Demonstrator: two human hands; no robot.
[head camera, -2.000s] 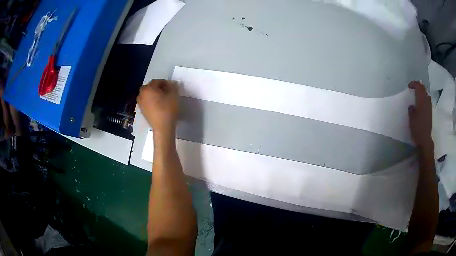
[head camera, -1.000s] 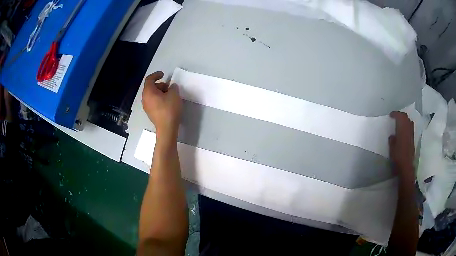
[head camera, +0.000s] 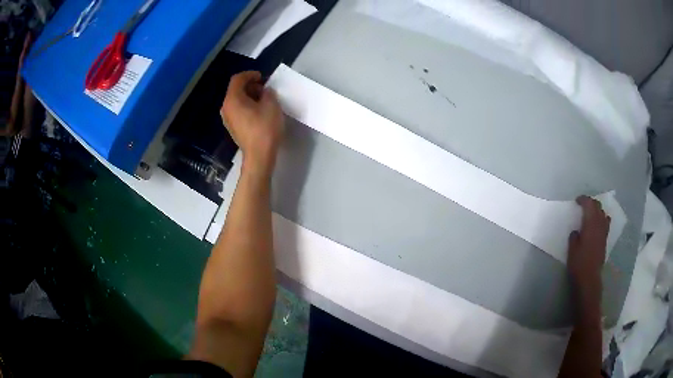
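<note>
A long white facing piece (head camera: 420, 162) lies across the grey feed table (head camera: 384, 88), narrow at its left end and flaring at the right. My left hand (head camera: 253, 118) is at its narrow left end, fingers curled at the edge; the fingertips are partly hidden. My right hand (head camera: 589, 236) rests on the flared right end, with a corner showing beyond it. A second long white piece (head camera: 384, 295) lies along the near edge of the table, partly under my forearms.
A blue press cover (head camera: 170, 44) with red-handled scissors (head camera: 111, 66) and a label (head camera: 125, 88) is at left, a dark opening beside it. A short white piece (head camera: 269, 26) lies near the opening. White layered material (head camera: 546, 52) lines the far edge; white scraps (head camera: 649, 273) hang at right.
The upper facing piece has shifted away from the near piece, widening the grey gap, and both hands have moved with it. The camera view has also turned.
</note>
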